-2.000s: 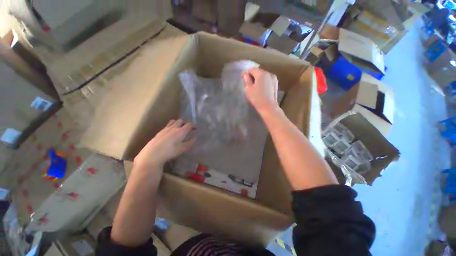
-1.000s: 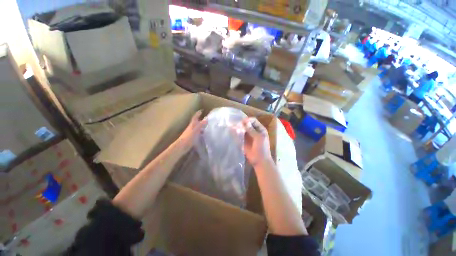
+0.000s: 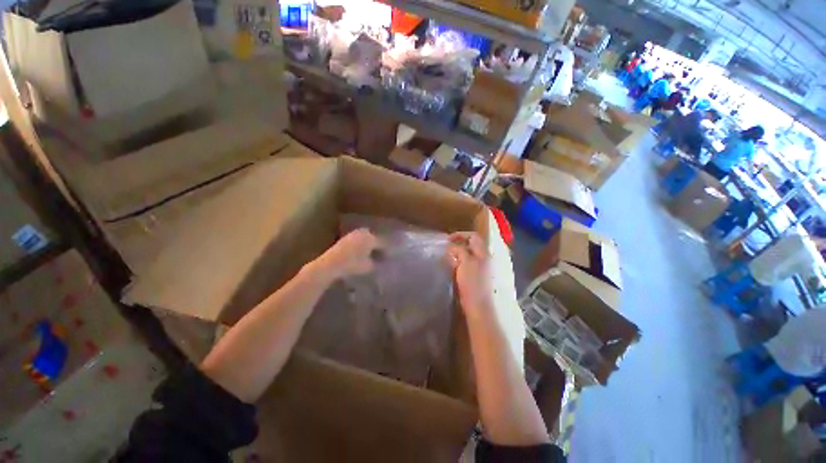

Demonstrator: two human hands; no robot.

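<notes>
A large open brown carton (image 3: 362,407) stands in front of me with its flaps out. A clear crinkled plastic bag (image 3: 403,289) is stretched inside it between my hands. My left hand (image 3: 355,254) grips the bag's upper left edge. My right hand (image 3: 467,262) pinches its upper right corner near the carton's right wall. The bag hangs down over the carton's inside, and what lies beneath is hard to make out.
Stacked cartons (image 3: 140,72) stand at the left. Shelving with bagged parts (image 3: 426,68) is behind. An open carton with clear plastic cases (image 3: 566,330) stands at the right, beside the aisle floor (image 3: 634,271). Seated people (image 3: 738,149) and blue stools (image 3: 756,371) are farther right.
The view has tilted up from the carton to the hall. My left hand has moved from the carton's near left side to the bag's upper edge. The bag is now spread between both hands.
</notes>
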